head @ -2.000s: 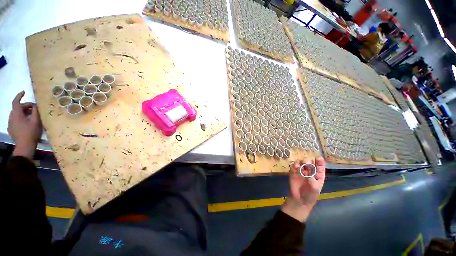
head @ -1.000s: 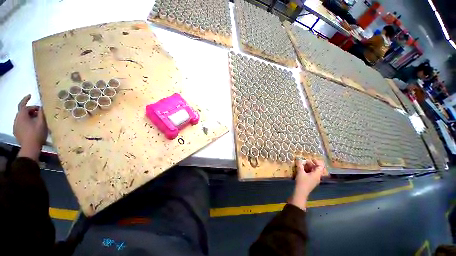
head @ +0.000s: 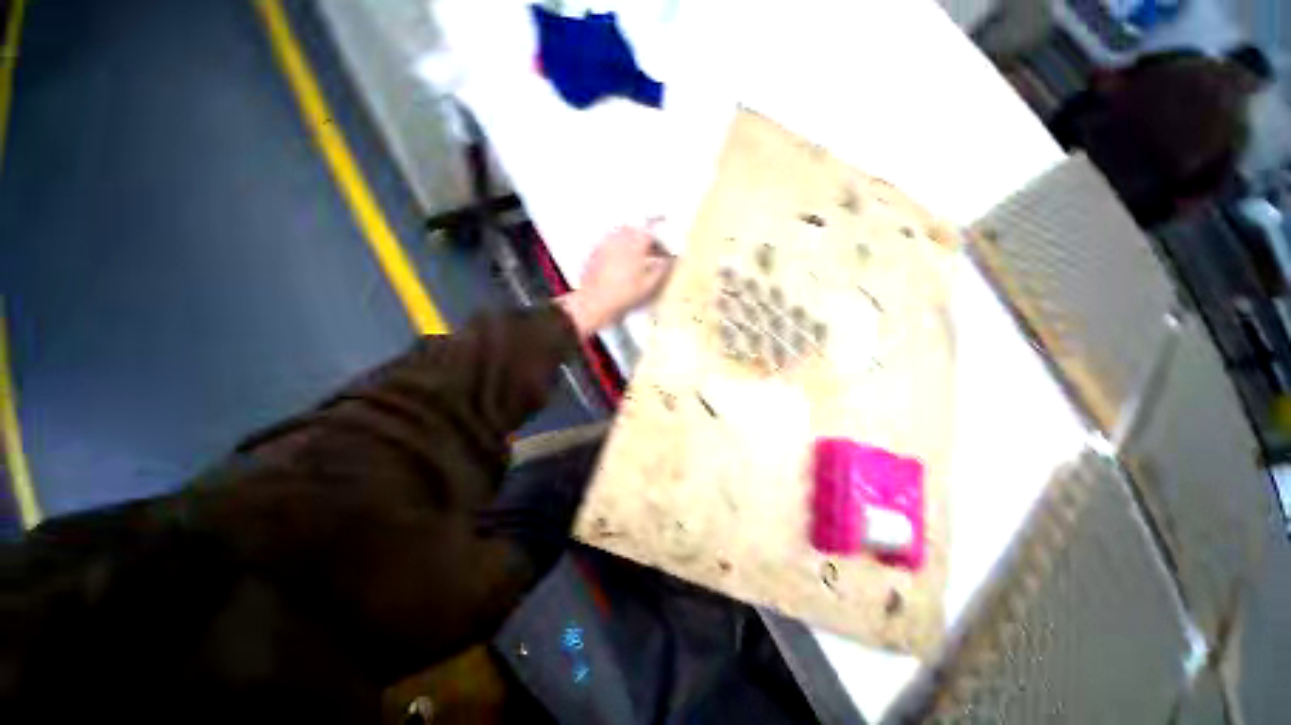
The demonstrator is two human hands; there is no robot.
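The view is blurred. My left hand [head: 623, 276] is at the left edge of the tan work board [head: 750, 439], over the white table; whether it holds anything cannot be made out. A small cluster of pale rings [head: 766, 323] stands on the upper part of the board. The bright pink device [head: 867, 503] with a pale patch lies on the board's lower right part, near a small dark circle mark [head: 830, 574]. My right hand is not in view.
A crumpled dark blue cloth [head: 592, 57] lies on the far part of the white table [head: 793, 43]. Ring-filled boards [head: 1083, 588] stand at the right. A person [head: 1168, 128] is at the upper right. Floor with yellow lines [head: 354, 170] shows at the left.
The view has swung to the left, so the blue cloth and floor show more. My right hand has left the picture. My left hand is still by the board's left edge.
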